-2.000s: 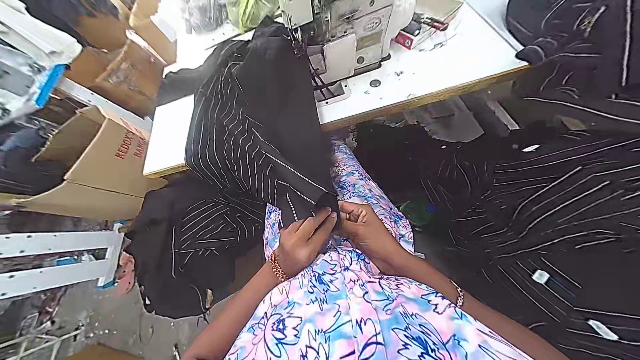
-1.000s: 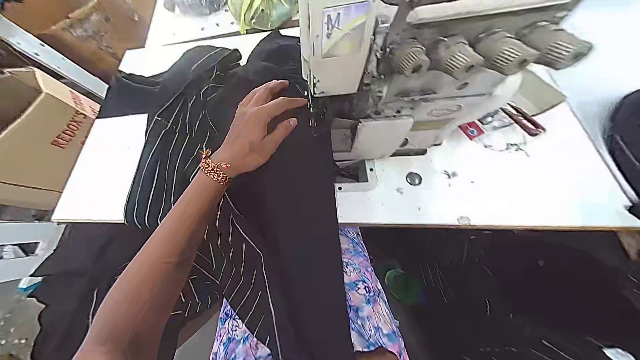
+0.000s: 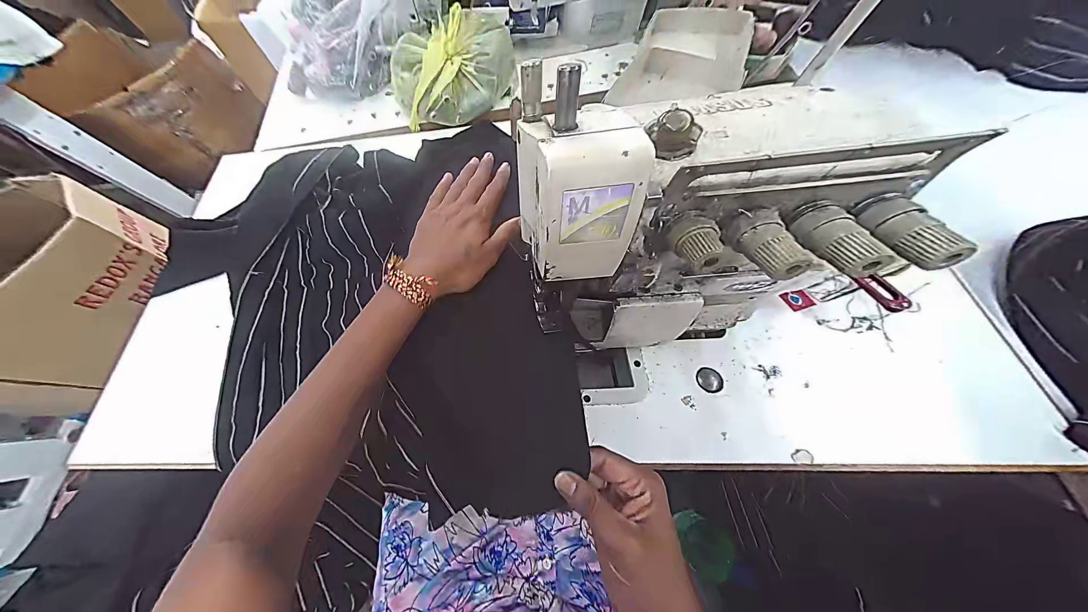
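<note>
Black fabric with pale stripes or threads lies over the table's front edge, its right edge under the presser foot of an overlock sewing machine. My left hand, with a beaded bracelet at the wrist, rests flat on the cloth just left of the machine head, fingers spread and pointing away from me. Nearer to me, below the front edge of the table, my right hand pinches the fabric's right edge between thumb and fingers. The needle area is partly hidden by the machine head.
Thread tension knobs jut from the machine's front. Small red-handled snips lie to its right. Behind stand a yellow-tied plastic bag and a white tray. A cardboard box is at the left, dark cloth at the right.
Two seconds ago both hands held the cloth's edge over the lap. My left hand has since moved onto the cloth beside the machine. The cloth's edge now lies at the presser foot. The view has shifted.
</note>
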